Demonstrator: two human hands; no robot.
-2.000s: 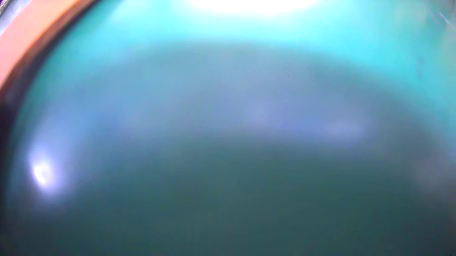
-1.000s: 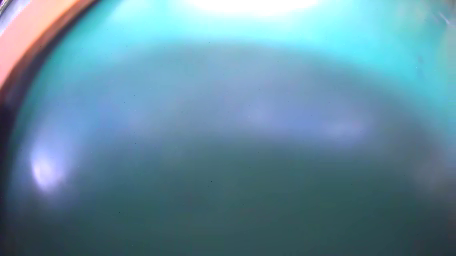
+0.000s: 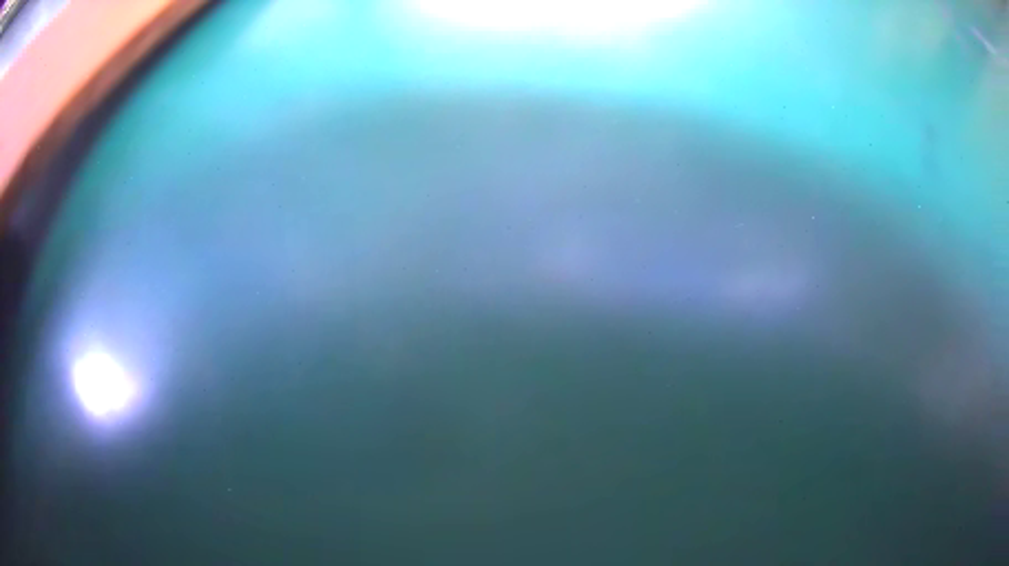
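A glossy green-teal surface, like the table mat, fills nearly the whole head view. It is very close and blurred, with a broad dark shadow over its middle and lower part. No work piece can be made out on it. Neither my left hand nor my right hand can be made out.
A blurred orange-pink band with a dark edge crosses the upper left corner; I cannot tell what it is. Bright glare lies at the top centre, and a smaller bright spot at the lower left. A faint pale streak shows at the upper right corner.
The bright spot at the lower left is larger and brighter than before. Otherwise the view is nearly the same.
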